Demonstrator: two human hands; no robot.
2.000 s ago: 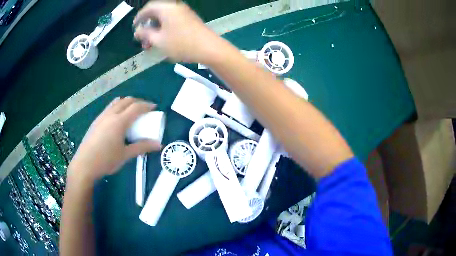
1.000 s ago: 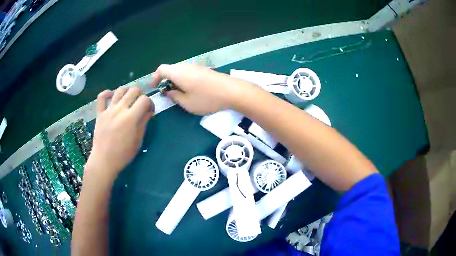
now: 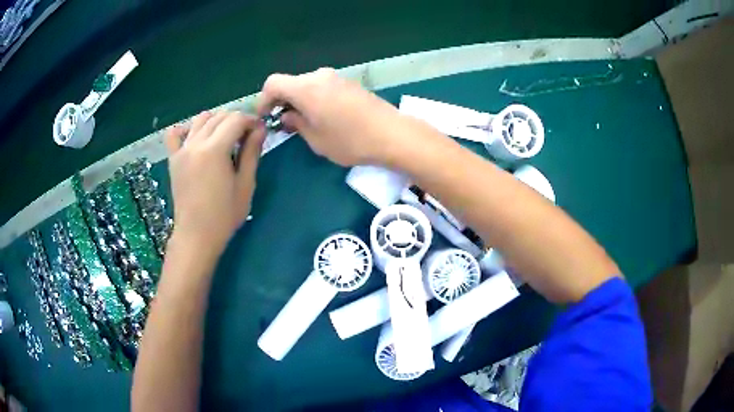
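Note:
My left hand (image 3: 211, 165) is at the bench's far rail, fingers curled over a white fan housing that it mostly hides. My right hand (image 3: 323, 113) is just right of it and pinches a small silvery-green circuit board (image 3: 276, 118) at the fingertips. A white handle part (image 3: 278, 142) shows below the board, between the hands. The fingertips of both hands are close together at the board. Whether the board touches the housing is hidden.
Several white fan housings (image 3: 401, 233) lie piled right of centre. Stacked PCB panels (image 3: 105, 257) lie at left. A housing with a green board (image 3: 74, 125) is on the belt beyond the metal rail (image 3: 499, 53). A carton of white parts (image 3: 507, 376) is below the bench edge.
My left hand has let go of the white cup-like part and taken hold at the rail; my right hand has come beside it with the board. The belt housing has shifted left in view.

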